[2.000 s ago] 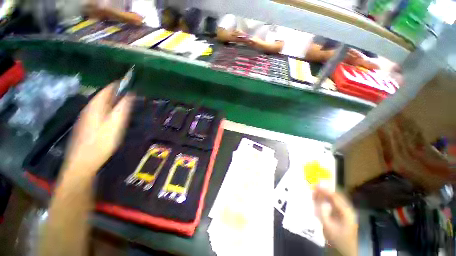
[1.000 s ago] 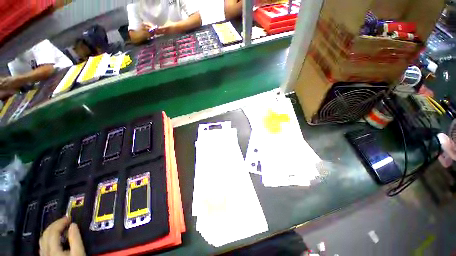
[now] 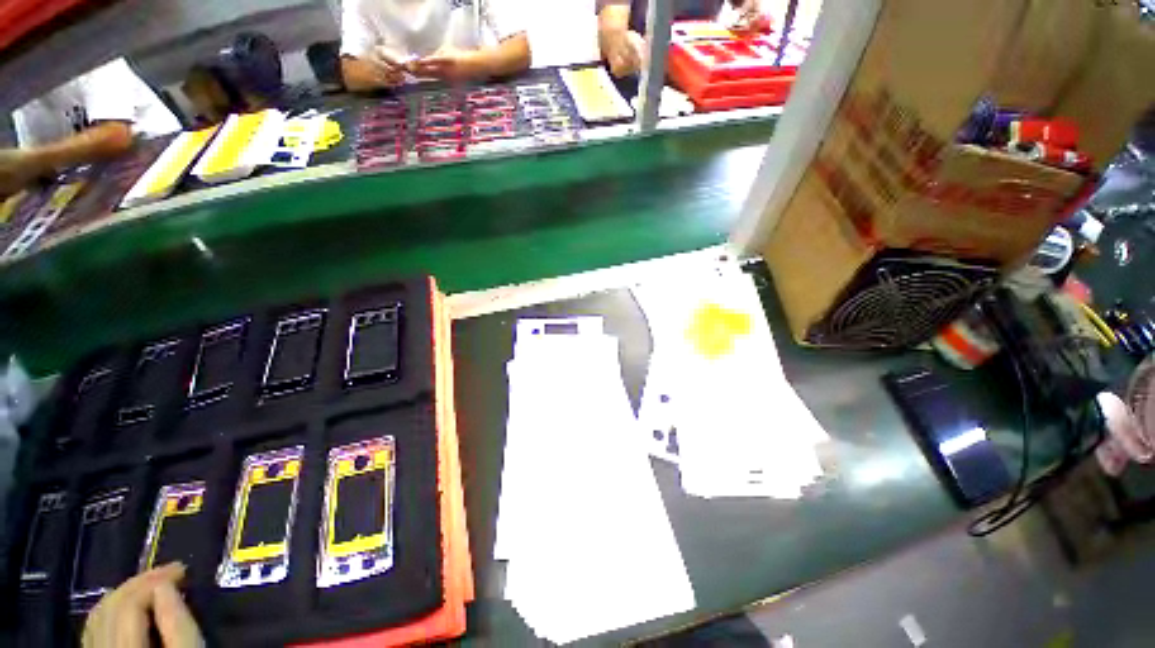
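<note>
A black foam tray with an orange-red edge lies at the left, with two rows of pockets holding phone frames. In its front row, two silver frames with yellow film, one at the right end and one beside it, lie flat. My left hand, cut off by the bottom edge, has its fingertips at the lower end of a third yellow-filmed frame; its grip is unclear. My right hand is not in view.
White liner sheets lie right of the tray. Another white pile carries a yellow clump. Farther right are a black phone-like device, a fan grille and a carton. People sit beyond the green divider.
My left hand moved from above the tray's back to the third frame at the front. My right hand left the right-hand pile and went out of view. The view turned right.
</note>
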